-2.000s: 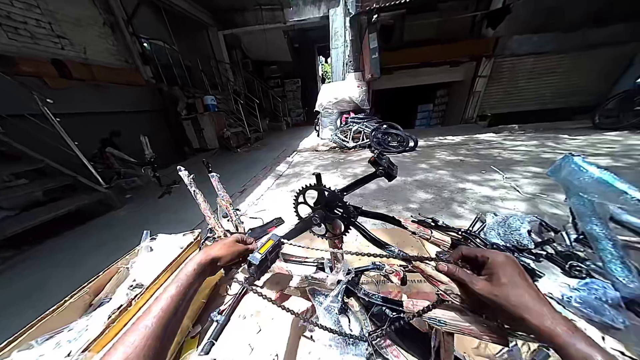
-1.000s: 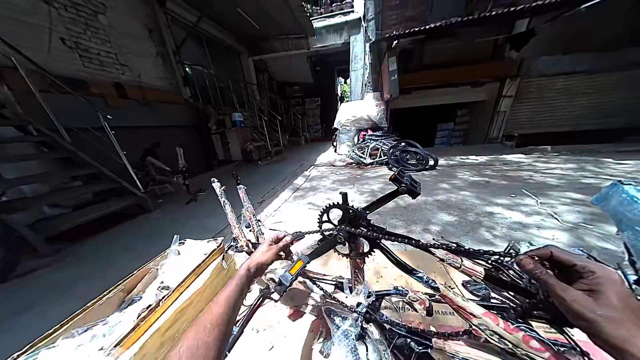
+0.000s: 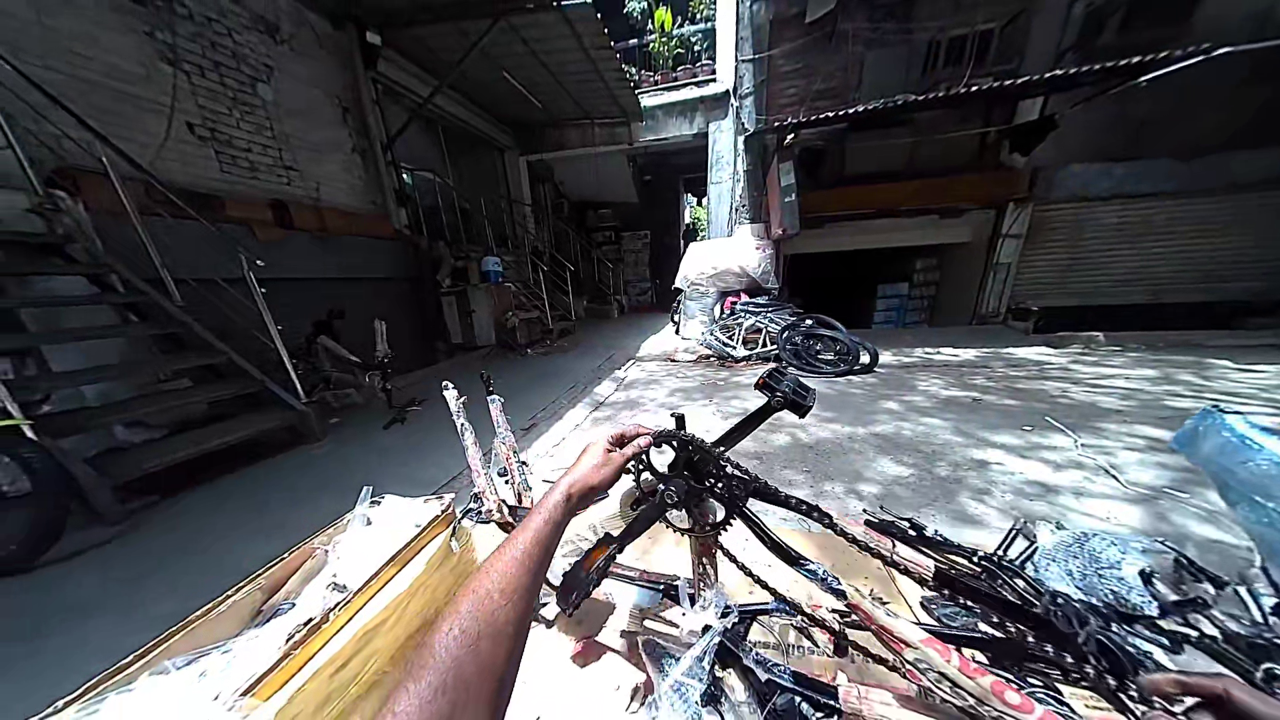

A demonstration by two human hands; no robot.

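A bicycle crankset's toothed chainring stands in front of me, with a black pedal on its upper crank arm and another pedal at the lower left. My left hand has its fingertips on the chain at the chainring's upper left edge. From there the bicycle chain runs over the ring and down to the right, with a second run below. Only part of my right hand shows, at the lower right edge beside dark bicycle parts; its grip is hidden.
A cardboard box with plastic wrap lies at the lower left. Wrapped fork legs stand behind it. Bubble-wrapped parts lie at right. Farther off are bicycle wheels, white sacks and a metal staircase.
The chain, earlier stretched between both hands, now lies over the chainring's top. My left hand has come to the ring; my right hand has moved down toward the lower right. The view has tilted up.
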